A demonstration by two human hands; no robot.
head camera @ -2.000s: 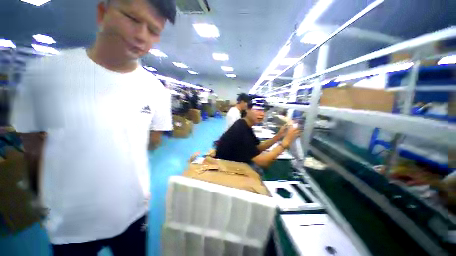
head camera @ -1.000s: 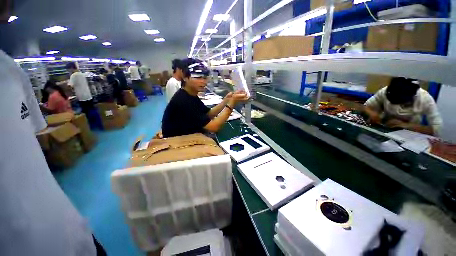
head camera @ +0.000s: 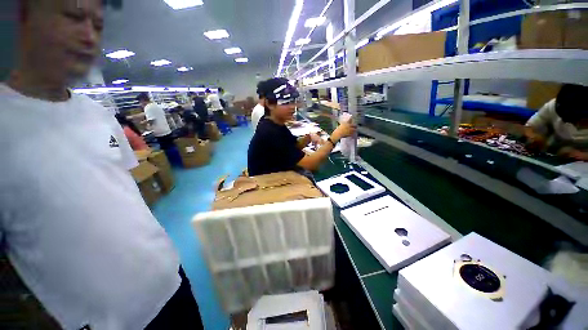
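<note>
Neither of my hands is in the picture. A stack of white insert trays (head camera: pixel 445 283) stands nearest at the lower right. A black round watch head (head camera: pixel 480 278) with a gold rim lies in the top one. A black cable (head camera: pixel 553 309) lies at its right side, partly blurred. Behind the stack lie a flat white insert panel (head camera: pixel 380 240) with small dark holes and another panel (head camera: pixel 340 197) with a hexagonal hole and a dark slot. Another white insert (head camera: pixel 261 316) with a slot sits at the bottom centre.
A whitish compartment tray (head camera: pixel 271 248) leans against an open brown carton (head camera: pixel 274 187). A person in white stands close on the left. A person in black sits beyond the carton, hands raised. Another person sits opposite at right. White rails and a shelf (head camera: pixel 516 69) run above the green bench (head camera: pixel 369 264).
The view has swung right, then slightly back left. The insert stack has come into view since the oldest frame. The seated person in black has moved the hands at the rail.
</note>
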